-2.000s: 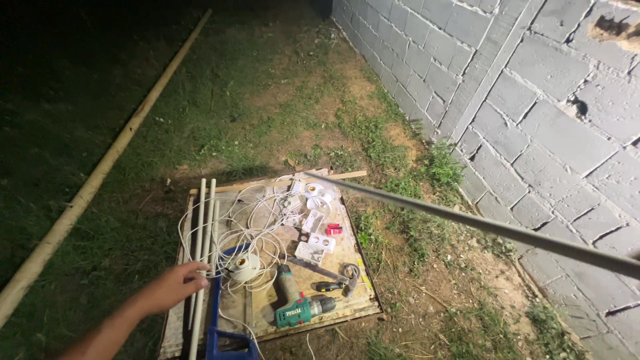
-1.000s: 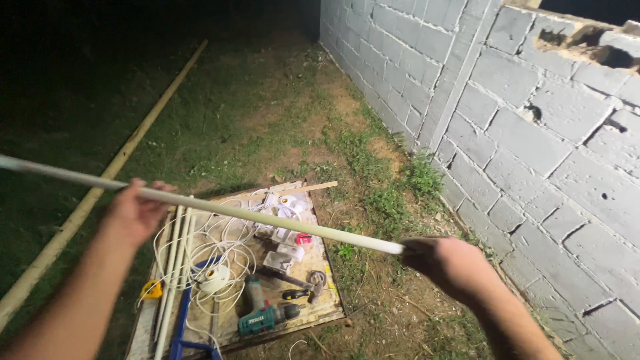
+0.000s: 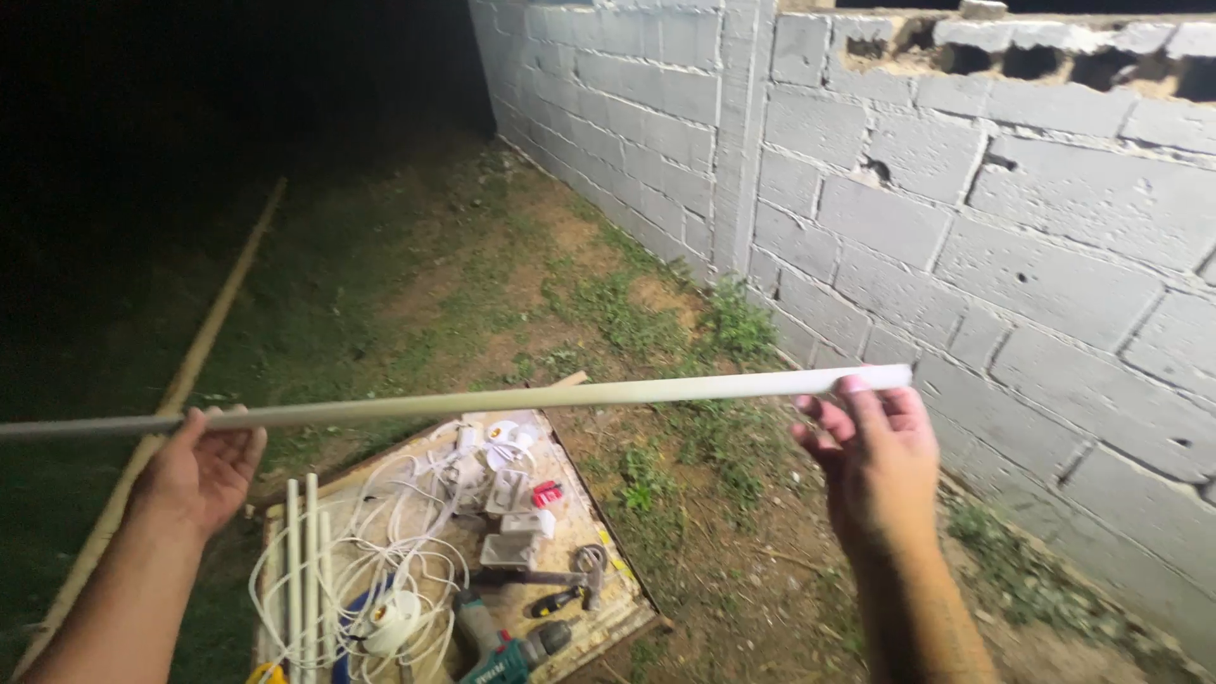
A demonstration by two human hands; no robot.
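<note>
A long pale plastic pipe point(image 3: 589, 393) is held level across the view, above a wooden board point(image 3: 608, 608). My left hand point(image 3: 211, 461) grips it toward the left, palm up, with the thumb over it. My right hand point(image 3: 869, 418) pinches it near its right end, thumb in front. The pipe's left end lies outside the view. On the board below are a tangle of white cable point(image 3: 389, 513), several short pipes point(image 3: 311, 570), white plastic boxes point(image 3: 510, 549), a small red item point(image 3: 546, 493), a cordless drill point(image 3: 503, 651), a screwdriver point(image 3: 556, 601) and a hammer point(image 3: 541, 577).
A grey block wall point(image 3: 883, 209) with a broken top edge runs along the right. A long wooden pole point(image 3: 223, 294) lies on the grass at left. Weeds point(image 3: 741, 323) grow at the wall's foot. The far left is dark.
The pipe slanted down toward the right one second ago and is now nearly level. Two seconds ago my left hand was empty over the board. The view has tilted up.
</note>
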